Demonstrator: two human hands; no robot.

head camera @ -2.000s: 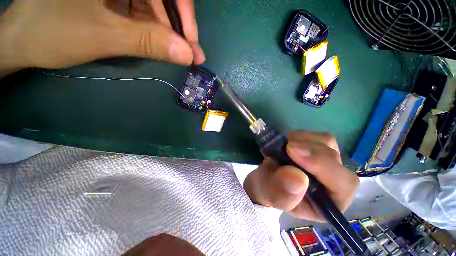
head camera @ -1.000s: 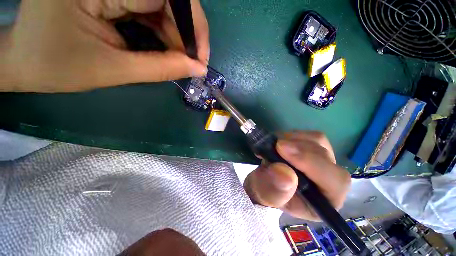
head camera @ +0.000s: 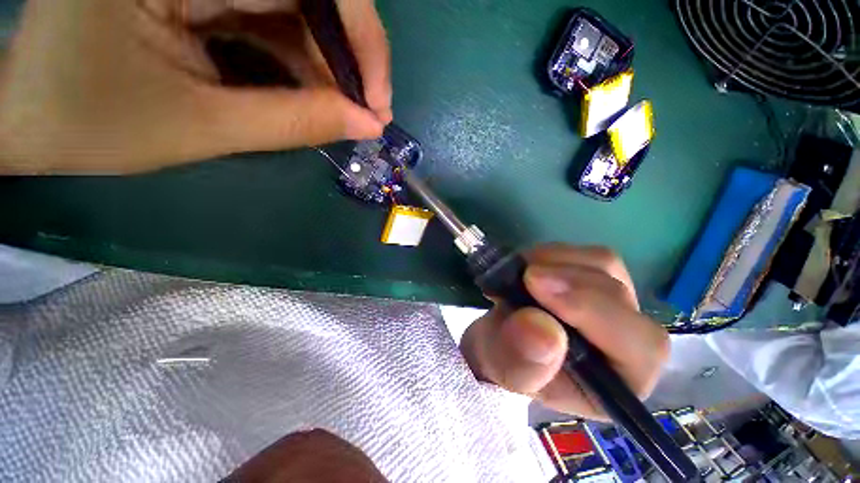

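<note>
My right hand (head camera: 570,330) grips a soldering iron (head camera: 603,391) with a black handle and silver shaft. The iron's tip is at the circuit board in a black device housing (head camera: 375,170). My left hand (head camera: 207,90) pinches dark tweezers (head camera: 332,47) just above the housing's upper side; their tips are hidden by my fingers or too small to tell. A small white battery with yellow edges (head camera: 406,226) lies below the housing. A thin solder wire (head camera: 327,154) shows between my left hand and the board.
Two more housings (head camera: 587,52) (head camera: 603,172) with batteries lie at the upper right of the green mat. A fan with a round grille (head camera: 778,42) is at the top right. A blue box (head camera: 726,245) and a black object with tan tape (head camera: 818,245) stand at the right. A white sleeve (head camera: 802,377) shows lower right.
My left hand and the tweezers have moved down, covering more of the wire and the housing's left side. The iron's tip has shifted slightly down and left from the housing's upper right edge onto the board.
</note>
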